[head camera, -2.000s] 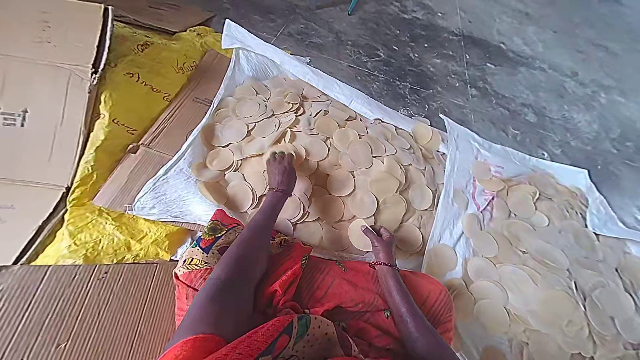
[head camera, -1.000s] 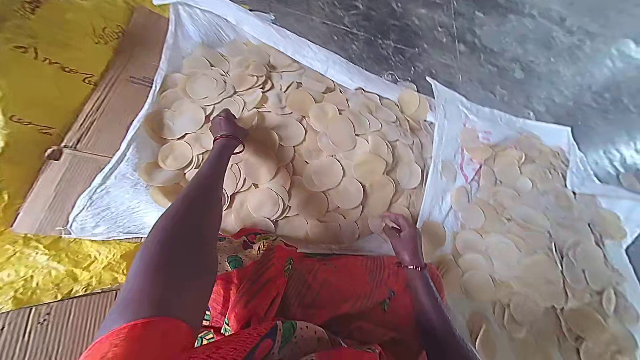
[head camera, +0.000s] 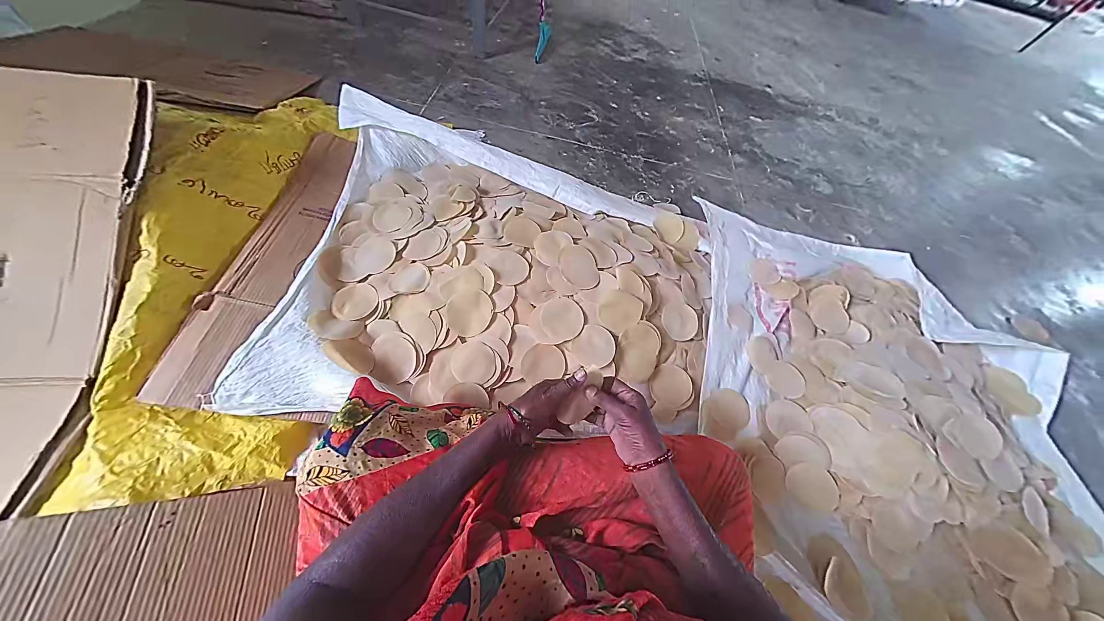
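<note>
Thin round pale discs (head camera: 556, 320), which look like dried papads, lie heaped and overlapping on a white woven sheet (head camera: 285, 366) in front of me. My left hand (head camera: 545, 405) and my right hand (head camera: 623, 414) meet above my lap at the near edge of this heap. Between them they grip a pale disc (head camera: 576, 405); whether it is one or a small stack cannot be told. The fingers hide part of it. A second heap of like discs (head camera: 871, 448) covers another white sheet (head camera: 940, 297) to the right.
Yellow plastic sheeting (head camera: 207, 211) with handwriting lies at the left, beside a cardboard strip (head camera: 267, 267) and a large cardboard piece (head camera: 60, 224). Ribbed cardboard (head camera: 155, 552) is at the lower left. Beyond the sheets is a grey stone floor (head camera: 604, 112), with a metal leg (head camera: 479, 26) at the top.
My left hand has come from the left part of the heap to the near edge, and my right hand has moved left to meet it. The view has also shifted.
</note>
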